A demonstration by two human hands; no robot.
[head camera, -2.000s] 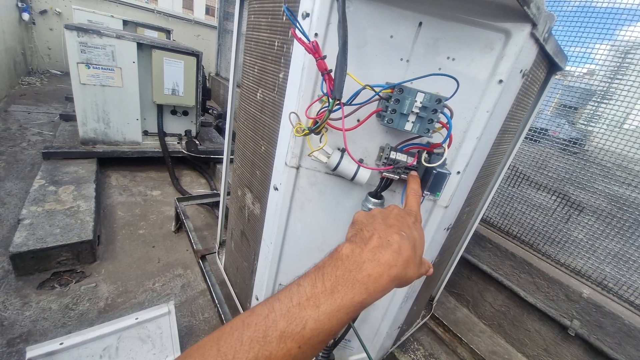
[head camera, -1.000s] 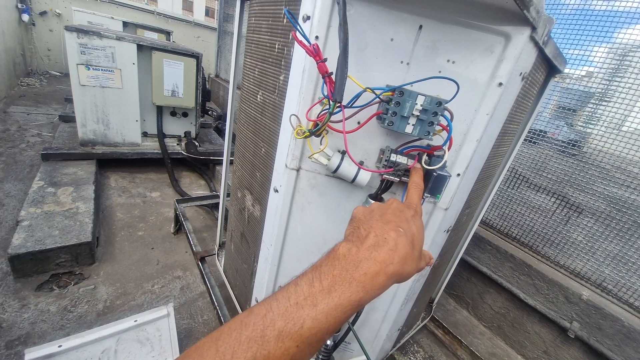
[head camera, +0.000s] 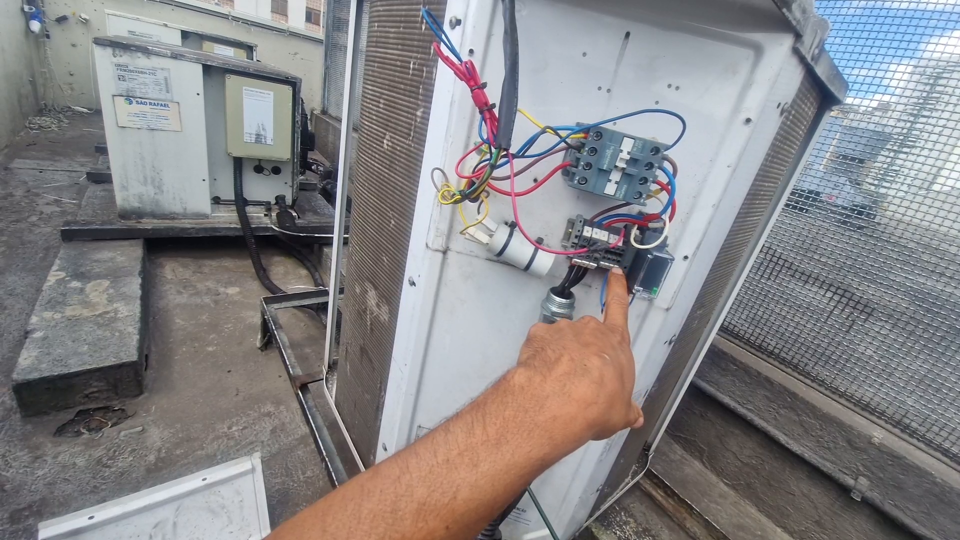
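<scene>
My left hand (head camera: 581,375) reaches up from the bottom edge with its index finger extended and its other fingers curled; I see nothing held. The fingertip is at the lower edge of a terminal block (head camera: 598,234); whether it touches is hard to tell. Just right of it sits a small dark module (head camera: 652,271) with a green spot. Above is a grey contactor (head camera: 613,163) with blue, red and yellow wires. A white cylindrical capacitor (head camera: 520,249) is strapped at the left, and black wires enter a metal conduit fitting (head camera: 558,306) below. My right hand is out of view.
The parts are on the white metal panel (head camera: 480,330) of an outdoor condenser unit, beside its finned coil (head camera: 382,225). Another unit (head camera: 154,135) stands back left near a concrete block (head camera: 82,322). A loose white panel (head camera: 165,510) lies bottom left; wire mesh (head camera: 847,270) runs along the right.
My left index fingertip has shifted slightly down, from over the terminal block to its lower edge. The wires and parts look unchanged.
</scene>
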